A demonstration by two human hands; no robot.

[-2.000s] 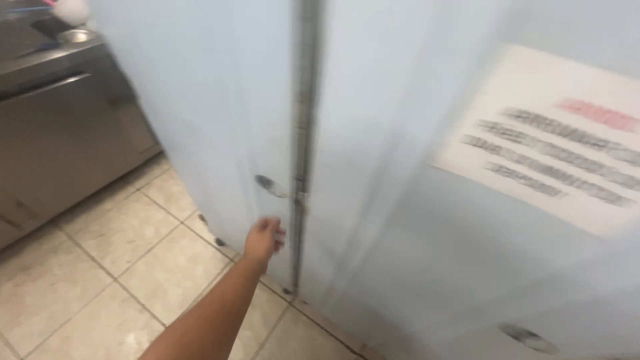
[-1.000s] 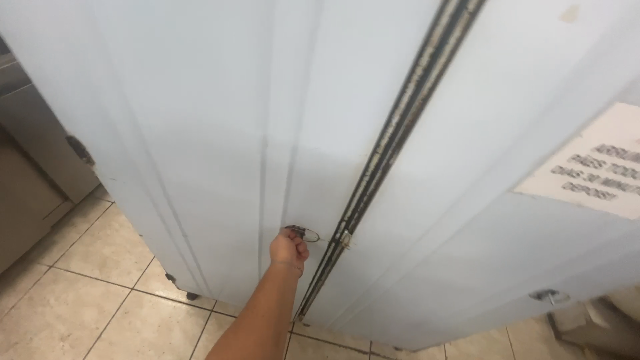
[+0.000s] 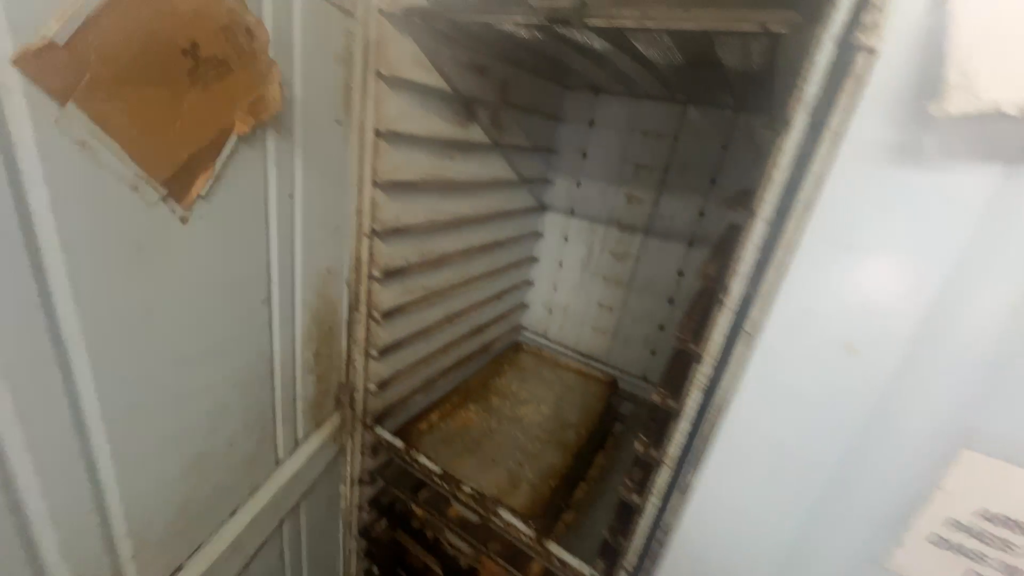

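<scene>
Neither my left hand nor my right hand shows now. A tall pale metal cabinet stands with its left door point(image 3: 200, 320) swung out, the inner side facing me. Torn brown cardboard point(image 3: 180, 88) is stuck to that door near its top. Inside, ribbed rack rails point(image 3: 456, 240) run along the left wall. A stained, browned sheet tray point(image 3: 520, 424) lies low inside the cabinet. Rusty, peeling bars point(image 3: 480, 500) cross the front just below it. What holds the door is out of view.
The cabinet's right door point(image 3: 848, 320) is closed beside the opening, with a paper notice point(image 3: 968, 520) bearing writing at its lower right. Another pale sheet point(image 3: 980, 60) hangs higher up. Dark slatted shelving point(image 3: 608, 48) spans the top of the compartment.
The left door, closed in both earlier frames, now stands wide and shows the inside. The hand that was at its latch a second ago has left the view. The view has moved closer.
</scene>
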